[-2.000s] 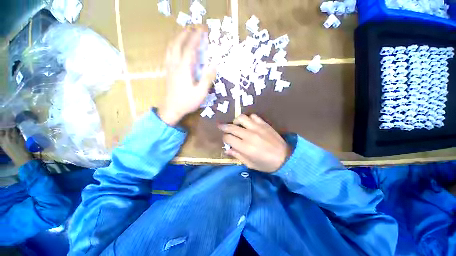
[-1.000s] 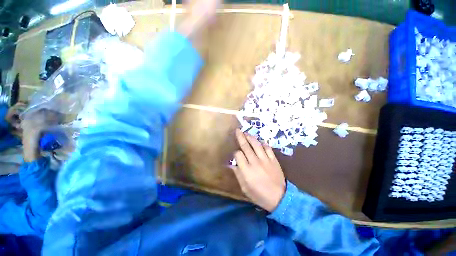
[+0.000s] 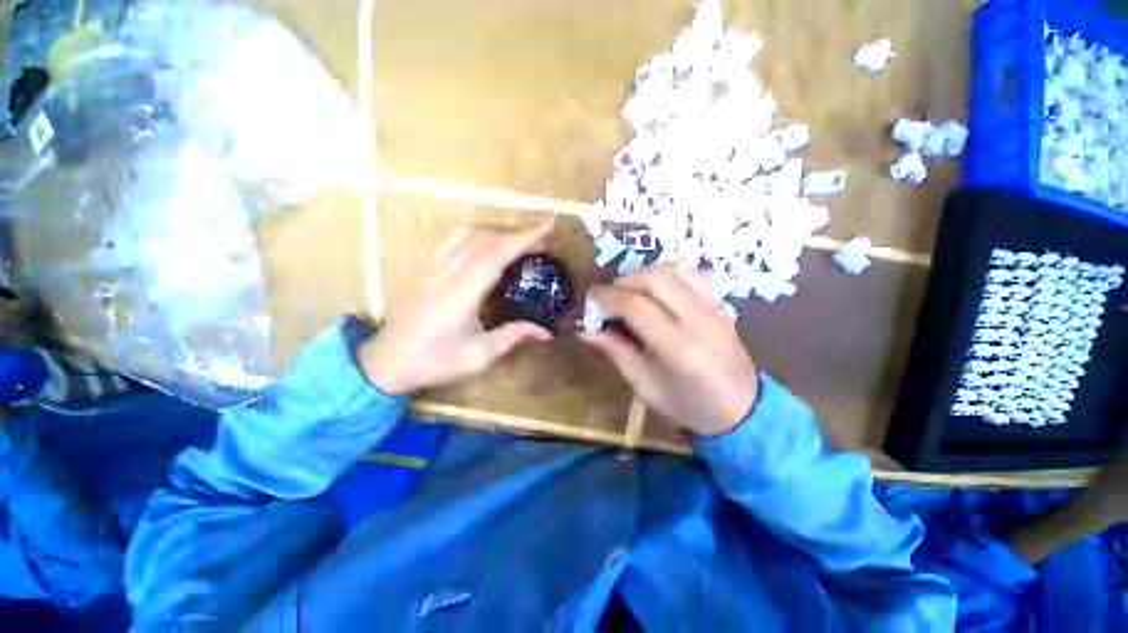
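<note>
A round dark dish [image 3: 537, 292] with silvery glints stands on the brown board. My left hand [image 3: 453, 309] is around its left side, thumb and fingers at its rim. My right hand [image 3: 678, 344] is just right of the dish and pinches a small white plastic housing [image 3: 595, 314] at its fingertips. Any smaller insert at those fingertips cannot be made out. A pile of white housings [image 3: 717, 161] lies beyond my right hand.
A black foam tray [image 3: 925, 408] with rows of white assemblies is at right. A blue bin [image 3: 1004, 111] of white parts stands beyond it. A few loose white parts [image 3: 909, 166] lie nearby. Large clear plastic bags [image 3: 186, 235] are at left. Parts of other people in blue show at both sides.
My left hand has come back from the far side and is now on the dark dish beside my right hand. The right hand's fingertips now hold a white housing near the dish. The view has shifted.
</note>
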